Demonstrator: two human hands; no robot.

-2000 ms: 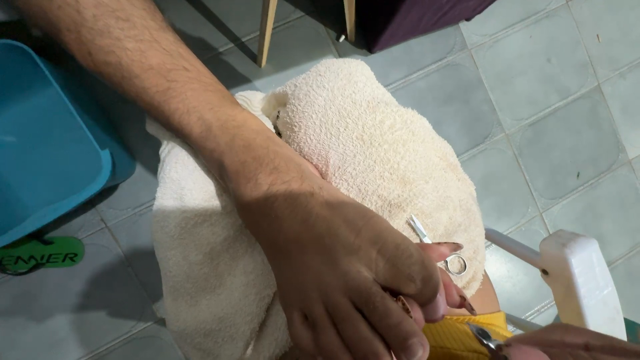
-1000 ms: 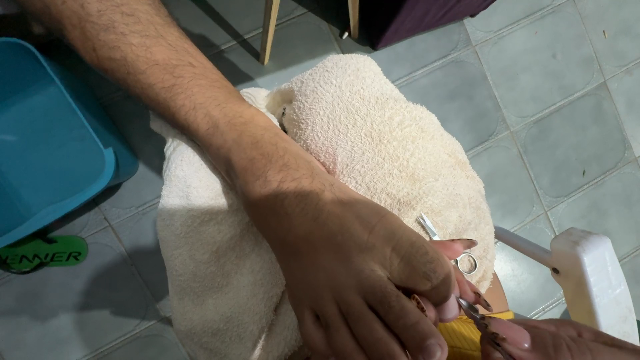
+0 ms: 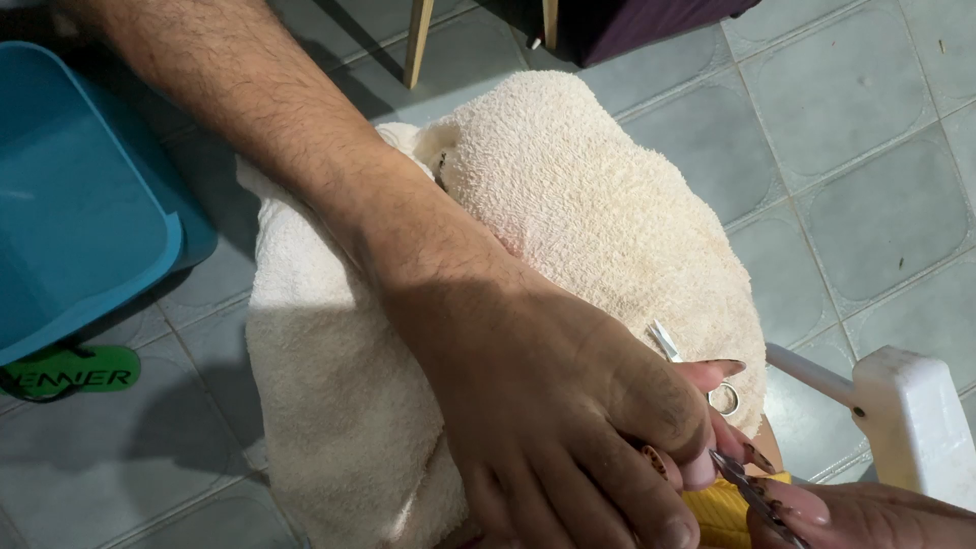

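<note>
Another person's bare foot (image 3: 534,366) rests on a cream terry towel (image 3: 610,198), its toes toward the lower right. My left hand (image 3: 732,438), with long decorated nails, shows only as fingertips around the big toe, holding it; the palm is hidden. At the lower right, my right hand (image 3: 862,515) grips metal cuticle nippers (image 3: 755,496), whose tip is at the edge of the big toenail (image 3: 700,469). Small metal scissors (image 3: 666,341) lie on the towel, partly under a finger of my left hand.
A blue plastic basin (image 3: 84,221) stands on the tiled floor at the left, with a green flip-flop (image 3: 107,368) beside it. Wooden legs (image 3: 417,46) and a purple object (image 3: 656,27) are at the top. A white plastic frame (image 3: 907,419) stands at the right. Yellow fabric (image 3: 720,515) shows below the towel.
My right hand has moved left and up, bringing the nippers from beside the foot to the big toe. My left hand has kept its hold on the toe.
</note>
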